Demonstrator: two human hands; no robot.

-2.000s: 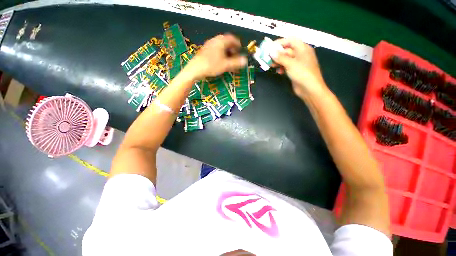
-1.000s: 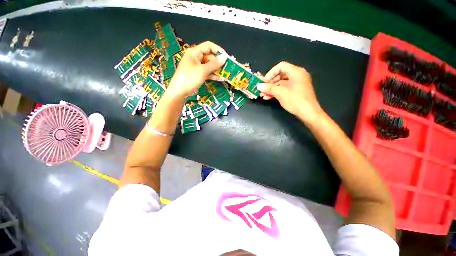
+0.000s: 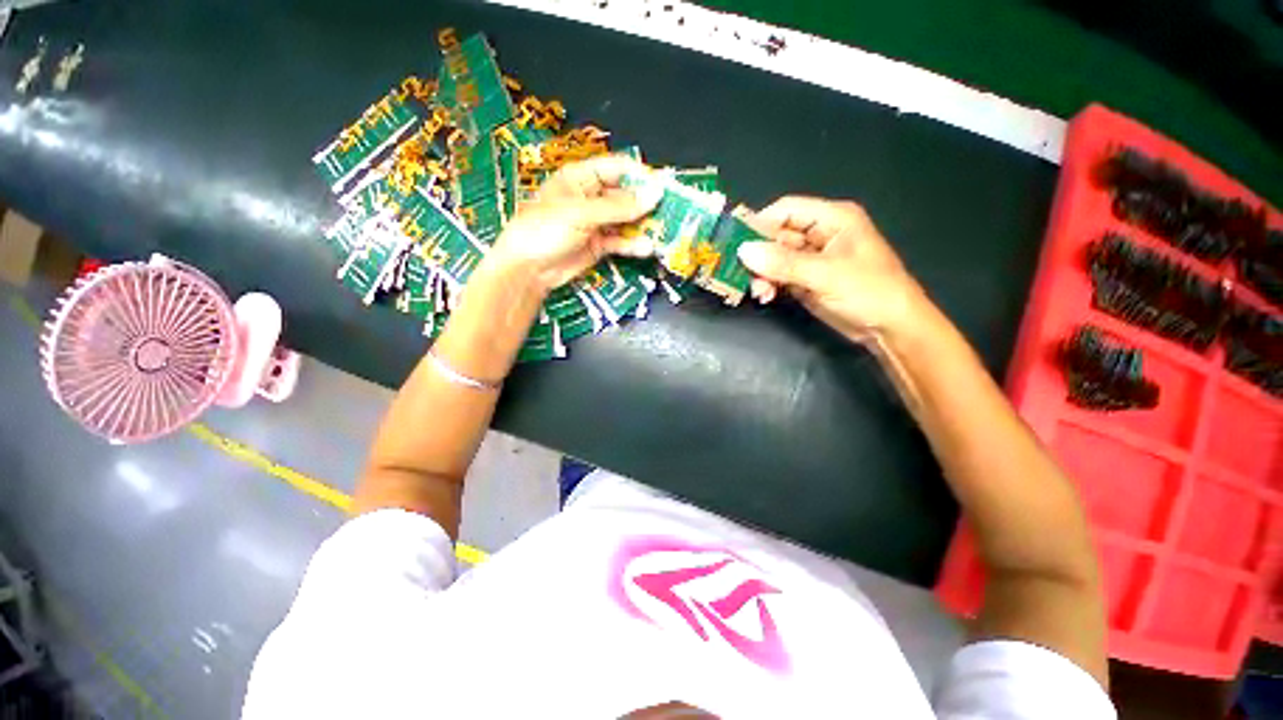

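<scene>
A green circuit board strip (image 3: 690, 235) with orange flex tails and a pale shiny patch is held between my two hands, above the right edge of the loose board pile. My left hand (image 3: 580, 225) grips its left end with thumb and fingers. My right hand (image 3: 819, 262) grips its right end. The loose board pile (image 3: 471, 183), green, orange and white, lies on the dark bench to the left of and under my left hand. My fingers hide part of the strip and the pile.
A red compartment tray (image 3: 1126, 464) stands at the right, with dark racked boards (image 3: 1157, 293) in its upper pockets. A pink fan (image 3: 152, 352) is at the left by the bench's near edge. Two small pieces (image 3: 68, 66) lie at the bench's far left. A pale strip (image 3: 844, 87) edges the bench's far side.
One second ago the strip was flatter and showed more green; now it looks bent or tilted, with a pale patch. Two seconds ago my hands were higher, with a pale piece in my right hand.
</scene>
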